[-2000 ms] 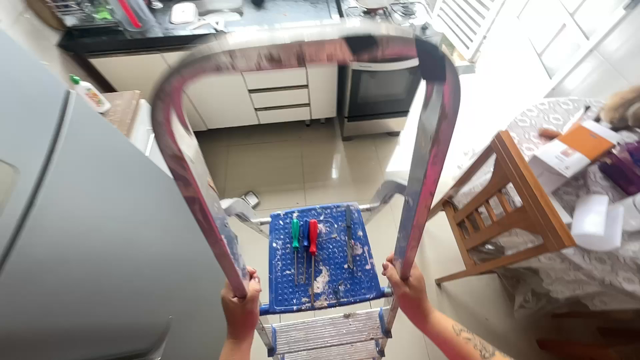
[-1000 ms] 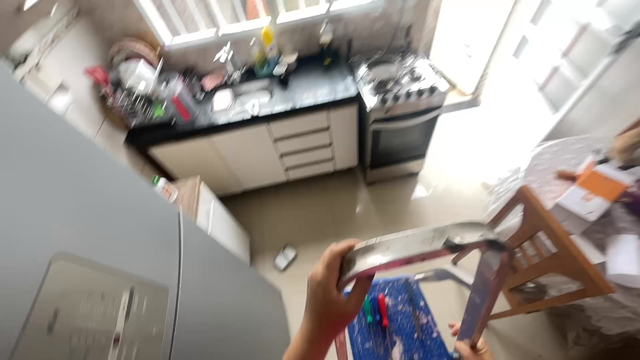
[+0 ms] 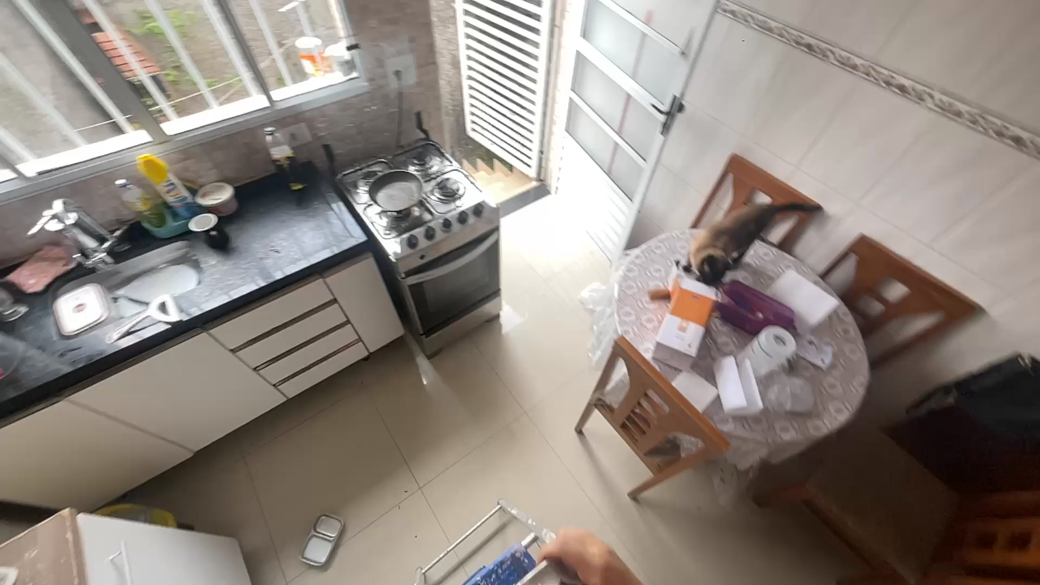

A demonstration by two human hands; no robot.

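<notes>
At the bottom edge, my right hand (image 3: 587, 556) is closed around the metal rail of a stepladder; part of the hand is cut off by the frame. Just left of it shows a corner of the ladder's paint-spattered blue platform (image 3: 502, 566), with a thin metal support frame (image 3: 463, 539) beyond. The tools on the platform are not visible now. My left hand is out of view.
A two-compartment metal dish (image 3: 322, 539) lies on the tiled floor. A wooden chair (image 3: 650, 410) and a round table (image 3: 845, 370) with a cat (image 3: 731, 236) and boxes stand right. A stove (image 3: 451, 280), counter (image 3: 276, 231) and white cabinet (image 3: 162, 552) are also around.
The view has swung up and right, so the ladder shows only at the bottom edge. My left hand, on the ladder's metal loop one second ago, has left the view.
</notes>
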